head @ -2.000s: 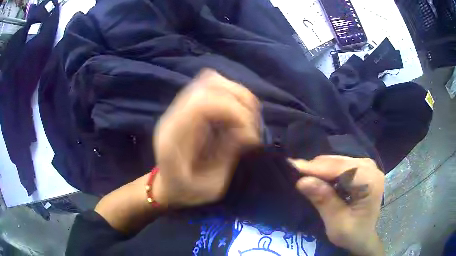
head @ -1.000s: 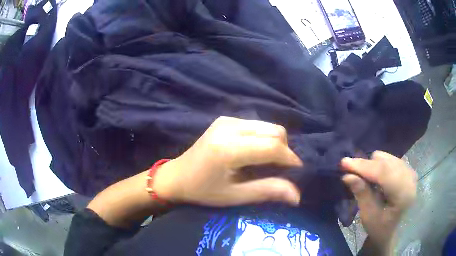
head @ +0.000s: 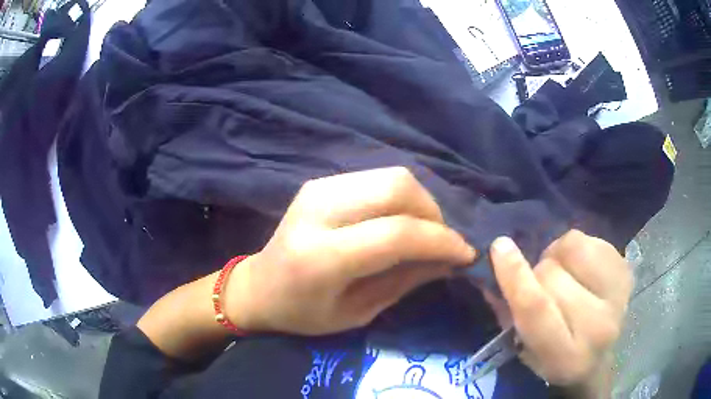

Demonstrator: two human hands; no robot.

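Observation:
A large dark garment (head: pixel 327 117) lies heaped over the table and down to my lap. My left hand (head: pixel 359 249), with a red bead bracelet, pinches the garment's edge between thumb and fingers. My right hand (head: pixel 557 304) pinches the same edge just to the right, its thumb close to my left fingertips. Metal thread snips (head: pixel 491 354) stick out below my right palm, pointing down and left over my printed top. Their handles are hidden in the hand.
A lit smartphone (head: pixel 532 31) lies at the table's upper right, near a black hang tag (head: pixel 596 87). A dark rounded item with a yellow sticker (head: pixel 635 167) is at the right edge. Separate dark pieces (head: pixel 31 156) lie at the left. A black crate (head: pixel 682 47) is at the upper right.
My hands have come closer together on the edge; my right hand has moved slightly left. The snips' blades now show below it. The phone's screen picture differs.

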